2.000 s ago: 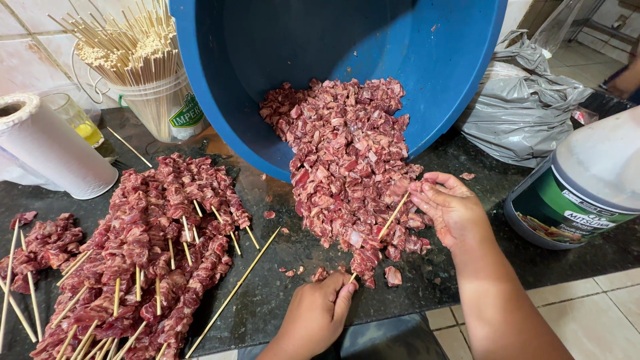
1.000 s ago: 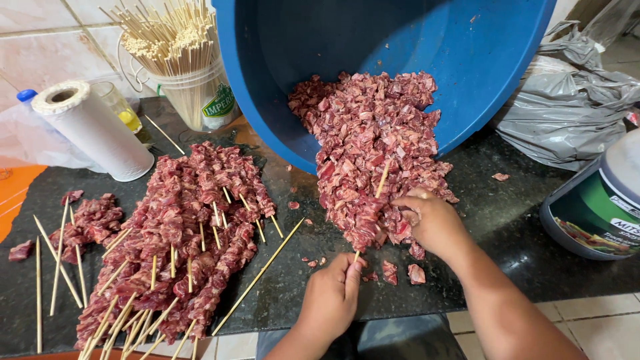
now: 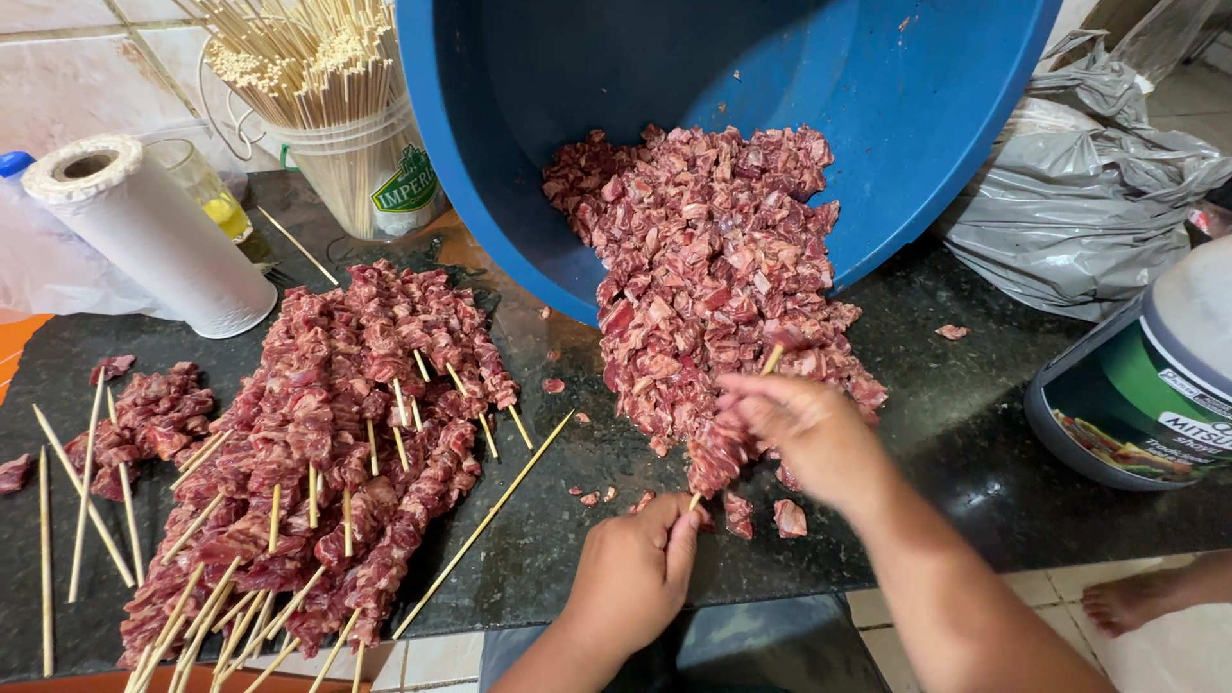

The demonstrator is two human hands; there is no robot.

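My left hand [image 3: 640,568] grips the lower end of a wooden skewer [image 3: 773,359], near the counter's front edge. Meat pieces are threaded on the skewer's lower part, and its upper end points up and right. My right hand [image 3: 804,433], slightly blurred, is at the threaded meat; whether its fingers hold a piece is hard to see. Behind both hands, a heap of raw cubed meat [image 3: 712,279] spills from a tilted blue plastic tub [image 3: 924,106] onto the dark stone counter [image 3: 962,423]. Left of my hands lies a pile of loaded meat skewers [image 3: 318,414].
A bucket [image 3: 356,173] full of bare skewers and a paper roll [image 3: 164,241] stand at the back left. A bare skewer [image 3: 486,520] lies beside the pile. On the right are a grey plastic bag [image 3: 1078,202] and a large soy sauce jug [image 3: 1136,385]. A person's foot [image 3: 1121,602] shows below.
More meat now covers the lower part of the held skewer than two seconds ago. My right hand has moved from the skewer's upper part down to the threaded meat.
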